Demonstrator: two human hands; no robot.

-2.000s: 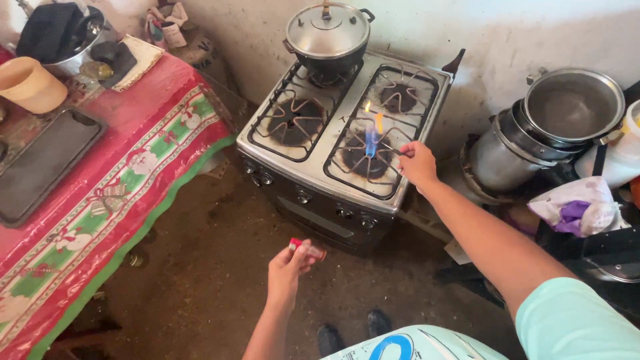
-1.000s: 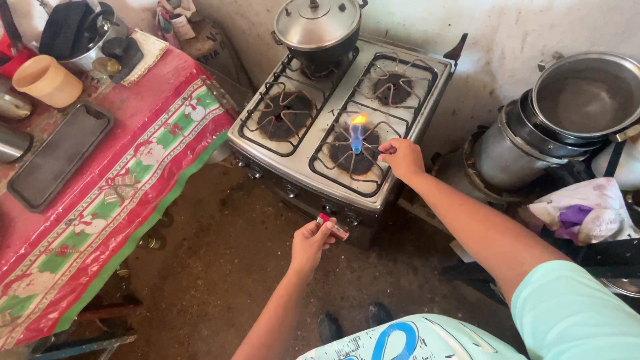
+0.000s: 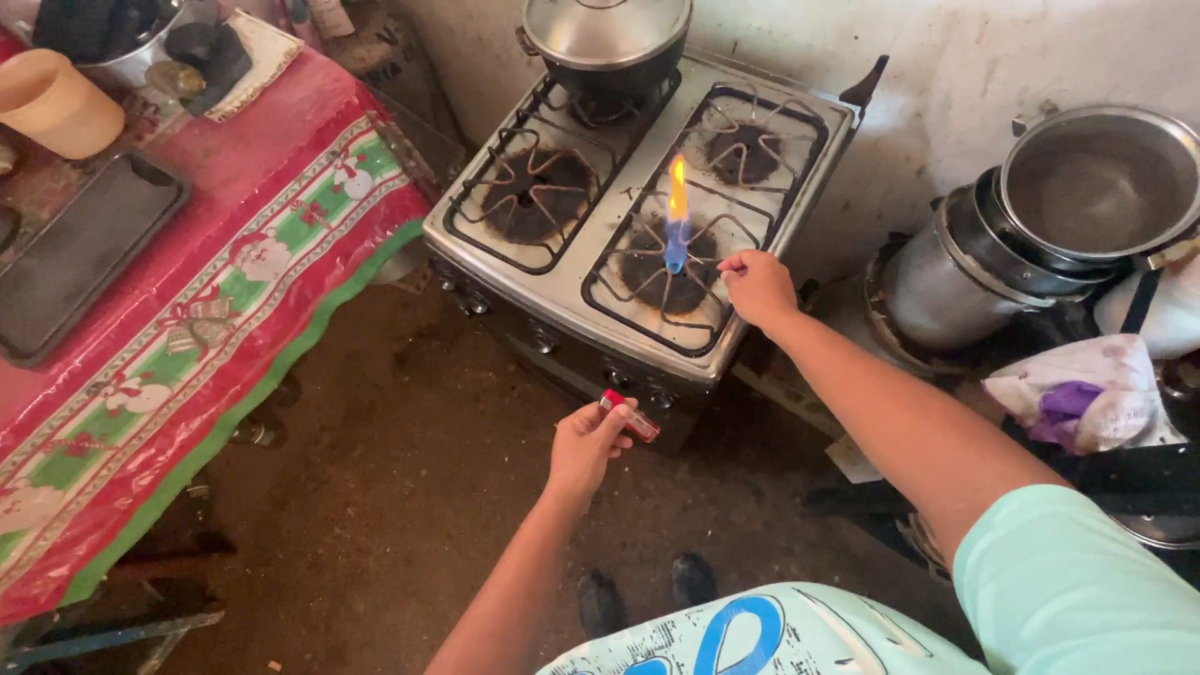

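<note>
My left hand point(image 3: 586, 445) holds a small red lighter point(image 3: 630, 416) in front of the gas stove's knobs. My right hand point(image 3: 757, 286) is at the right edge of the front right burner point(image 3: 667, 272), thumb and fingertips pinched together on the grate's side; whether something thin is between them cannot be made out. A tall flame point(image 3: 677, 211), blue below and orange above, rises from the middle of that burner. No flame shows on the front left burner point(image 3: 539, 197) or the back right burner point(image 3: 743, 155). A lidded metal pot point(image 3: 607, 42) stands on the back left burner.
Left of the stove, a table with a red Christmas tablecloth point(image 3: 281, 253) bears a black tray point(image 3: 89, 248) and a peach plastic cup point(image 3: 61, 103). Nested metal pots point(image 3: 1097, 187) stand at the right, by a stained white cloth point(image 3: 1078, 389). A wall rises behind the stove.
The flame is taller than in the earlier frames. Both hands keep nearly the same places, the left with the lighter, the right beside the burner.
</note>
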